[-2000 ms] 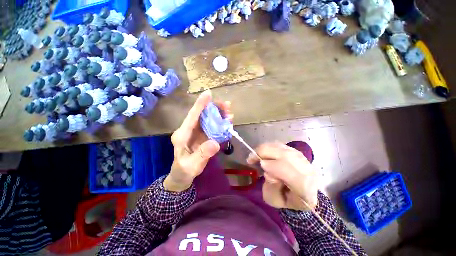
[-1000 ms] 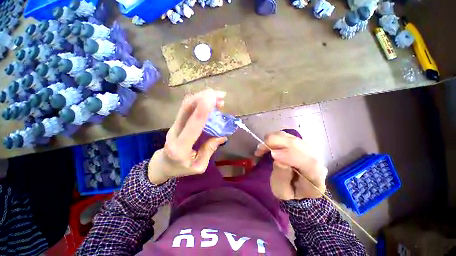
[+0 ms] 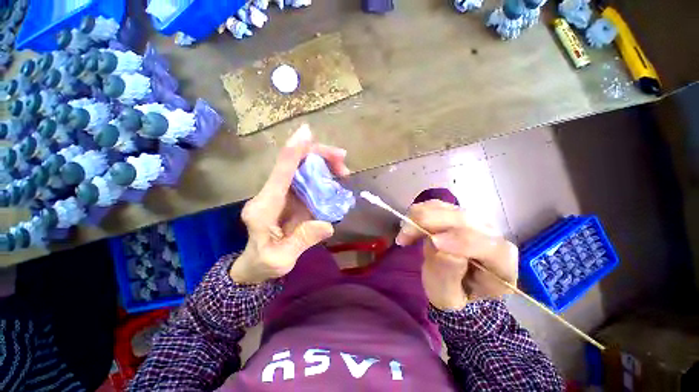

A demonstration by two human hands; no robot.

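Note:
My left hand (image 3: 277, 222) holds a purple-lavender base part (image 3: 322, 188) between fingers and thumb, above my lap near the table's front edge. My right hand (image 3: 462, 253) holds a long thin glue stick (image 3: 529, 301). Its whitish tip points at the base part's right end, with a small gap between them. The glue board (image 3: 326, 86), a rough tan piece of cardboard, lies on the table beyond my hands with a round white glue blob (image 3: 285, 78) on it.
Assembled figurines (image 3: 107, 136) stand in rows at left. Blue trays (image 3: 201, 17) are at the back left, under the table and on the floor at right (image 3: 602, 264). A yellow knife (image 3: 630, 53) and small yellowish box (image 3: 572, 44) lie at right. A cardboard box (image 3: 651, 348) is at lower right.
The stick tip has come away from the base part, which it touched before. My left hand has turned the part. The camera view has shifted, so the table things sit further left and up.

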